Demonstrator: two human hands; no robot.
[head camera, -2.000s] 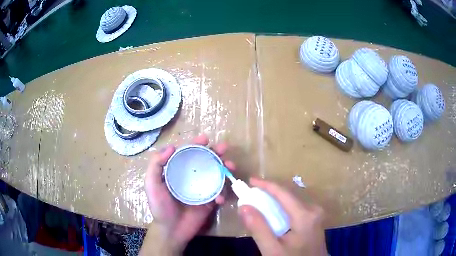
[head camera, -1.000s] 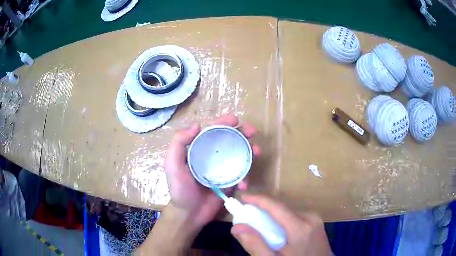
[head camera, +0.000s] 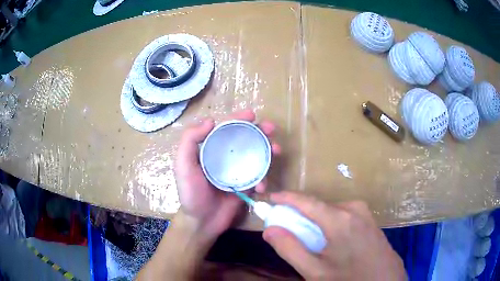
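Note:
My left hand (head camera: 200, 181) holds a pale hat crown (head camera: 236, 152) from below and around its sides, open side up, showing the smooth hollow inside. My right hand (head camera: 334, 236) grips a white glue bottle (head camera: 293, 224), tilted up to the left. Its thin green-blue nozzle tip is at the crown's near rim; whether it touches cannot be told. Two hat brims (head camera: 200, 77) lie partly stacked at the left, with raised grey collars around open centres. The palm-side fingers of my left hand are partly hidden by the crown.
Several ridged crowns (head camera: 425, 115) lie at the right of the cardboard-covered bench (head camera: 257, 60). A brown lighter-like bar (head camera: 382, 121) and a white scrap (head camera: 344, 170) lie nearer me. A green belt (head camera: 230, 1) runs beyond. Blue crates (head camera: 98, 241) stand below the near edge. Small white bottles (head camera: 22, 58) are far left.
The nozzle has gone from the crown's right rim to its near rim, where it was a second ago. The whole view has shifted, so the bench things sit higher. Both holds are unchanged.

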